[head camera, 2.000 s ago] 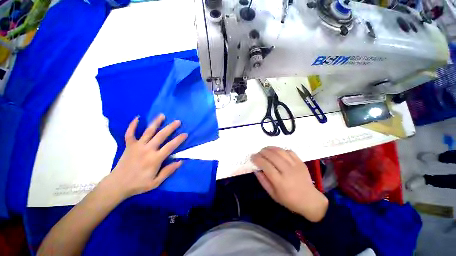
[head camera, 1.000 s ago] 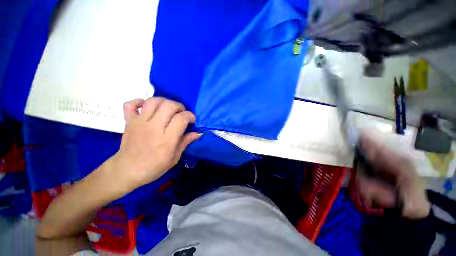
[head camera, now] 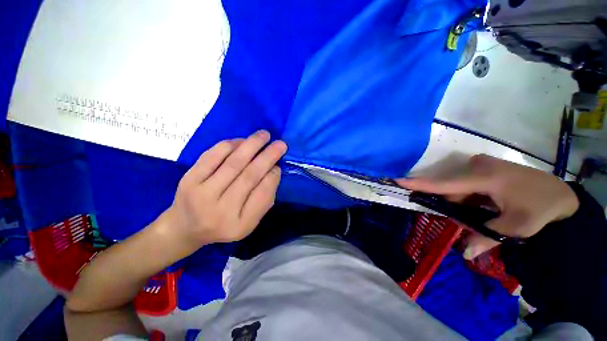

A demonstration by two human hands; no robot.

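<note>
A royal-blue garment panel point(head camera: 256, 86) lies over the white table and hangs off its front edge. A paler blue piece point(head camera: 369, 100) lies on its right part. My left hand point(head camera: 229, 190) pinches the cloth at the table edge, at the inner end of a slit between the upper cloth and a lower flap. My right hand point(head camera: 509, 193) holds the black-handled fabric shears point(head camera: 456, 212). Their blades point left into the slit, along the lower edge of the paler piece. The blade tips are hard to make out against the cloth.
The sewing machine head point(head camera: 549, 30) is at the upper right, over the machine bed. Dark thread snips point(head camera: 565, 143) and a yellow sticker point(head camera: 592, 120) are at the right. Printed scale marks run along the table's front left. Red baskets point(head camera: 429, 250) with blue cloth stand below the table.
The shears lay on the table and are now in my right hand, with blades at the cloth slit. My left hand went from flat on the panel to pinching its edge. The view shifted.
</note>
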